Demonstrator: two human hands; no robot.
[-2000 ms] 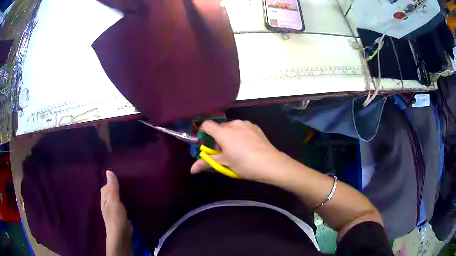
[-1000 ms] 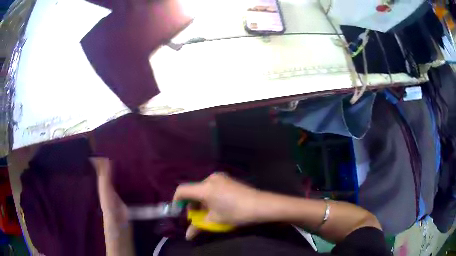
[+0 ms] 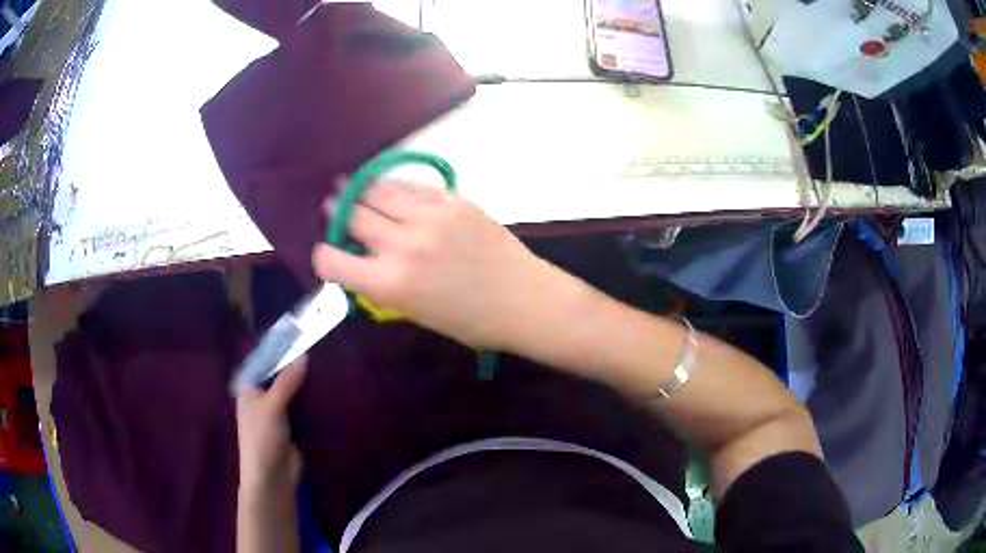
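Observation:
A maroon cloth piece lies over the white table, narrowing at the top towards another maroon piece, and reaches down to the table's front edge. My right hand holds the scissors, with green and yellow loops, over the lower part of this cloth. The blurred blades point down and left. My left hand is below the table edge at maroon cloth over my lap, just under the blade tips. Its grip is hard to make out. A dark maroon pile lies at the lower left.
A lit smartphone lies on the white table. A white machine part with red marks is at the upper right. Grey and dark cloth hangs at the right. Pale cord dangles at the right table edge.
My right hand with the scissors has moved up from over my lap onto the cloth at the table edge. The maroon cloth on the table is spread wider than one second ago.

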